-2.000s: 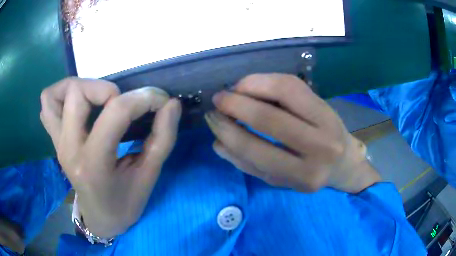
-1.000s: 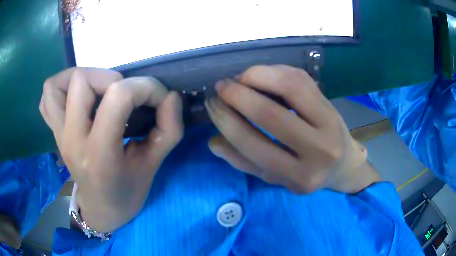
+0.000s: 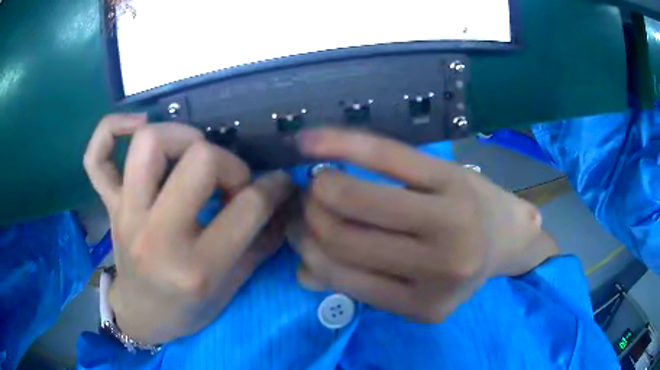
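The dark grey carrier fixture [image 3: 326, 90] lies along the near edge of the white board. Its row of small square slots [image 3: 357, 112] shows, with bright points at their edges and shiny screws at both ends. My left hand [image 3: 188, 209], bare, overlaps the fixture's lower left part with curled fingers. My right hand [image 3: 405, 231], bare, is bent below the fixture's middle, its index fingertip at the near edge. The fingertips of both hands are close together in front of the smock. Whether they hold anything is hidden or too blurred to tell.
The bright white board [image 3: 311, 29] has a thin dark rim, with reddish-brown specks [image 3: 124, 9] at its far left corner. Dark-green bench surface [image 3: 543, 87] lies around it. Another person's blue sleeve [image 3: 615, 173] is at the right, more blue clothing at the left.
Both hands have moved down off the slots towards the smock, and their fingertips have come together. The row of slots and the fixture's left screw are now uncovered.
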